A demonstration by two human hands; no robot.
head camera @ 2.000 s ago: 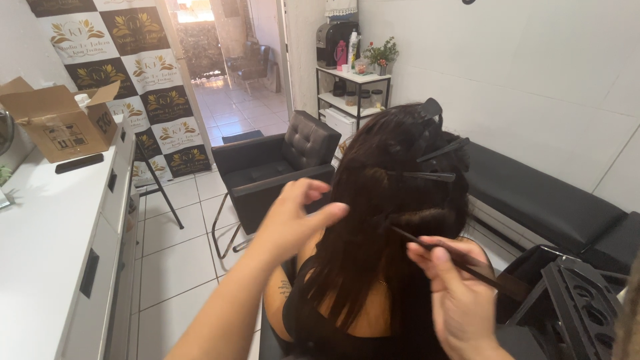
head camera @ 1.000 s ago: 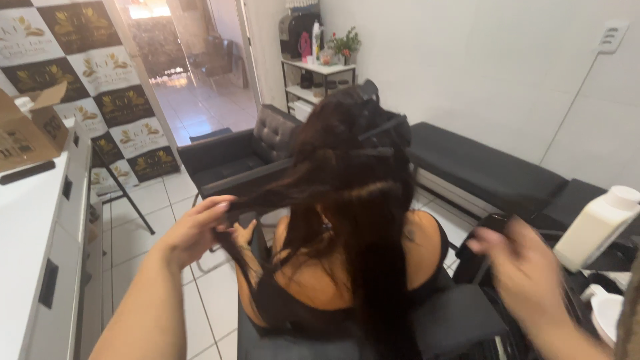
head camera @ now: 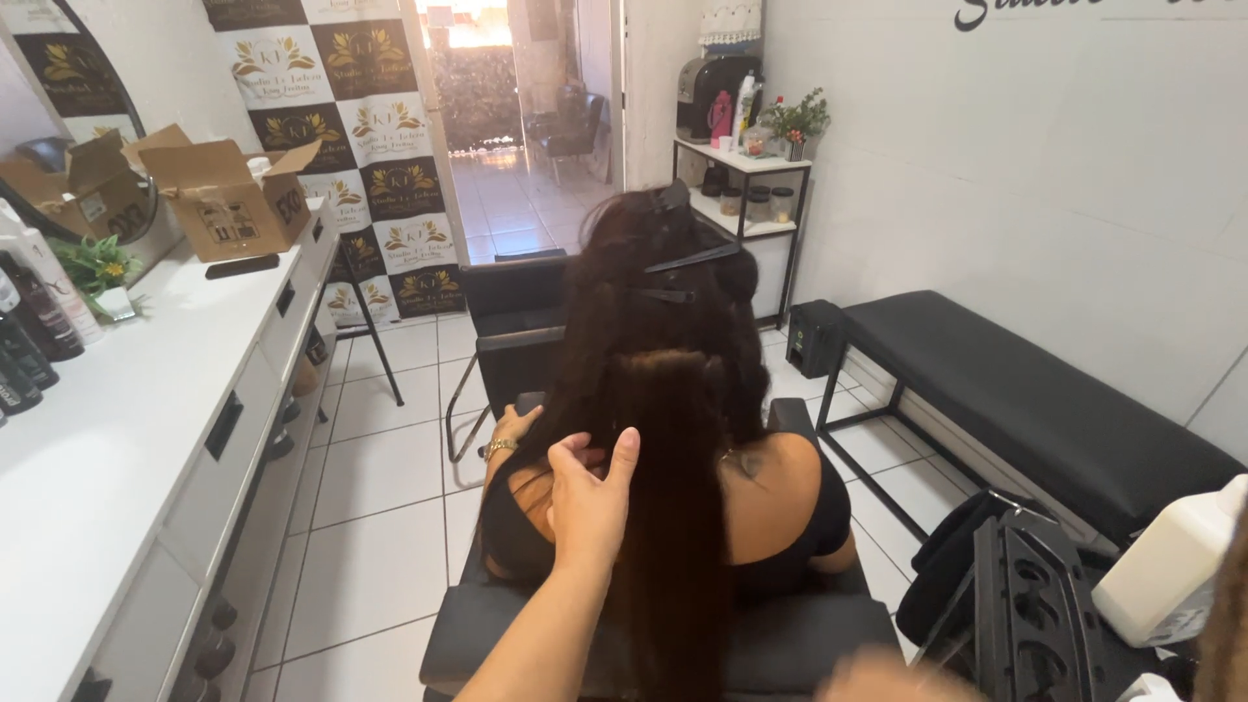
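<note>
A person with long dark hair (head camera: 673,468) sits facing away in a black salon chair (head camera: 780,634). Dark sectioning clips (head camera: 694,256) hold the upper hair, and a part line crosses the back of the head below them. My left hand (head camera: 590,492) is at the left edge of the hanging hair, thumb raised and fingers curled; whether strands lie between the fingers is unclear. Only a blurred part of my right hand (head camera: 892,678) shows at the bottom edge, right of the hair, so its hold cannot be seen.
On the left, a white counter (head camera: 117,419) bears bottles, a plant and an open cardboard box (head camera: 229,200). At right are a black padded bench (head camera: 1033,390), a black salon trolley (head camera: 1033,595) and a white plastic bottle (head camera: 1175,565). A shelf unit (head camera: 746,166) stands behind.
My left hand has moved in from the left, where it held strands out sideways. The hair now hangs down the back. My right hand, which held a thin dark tool earlier, has dropped toward the bottom edge.
</note>
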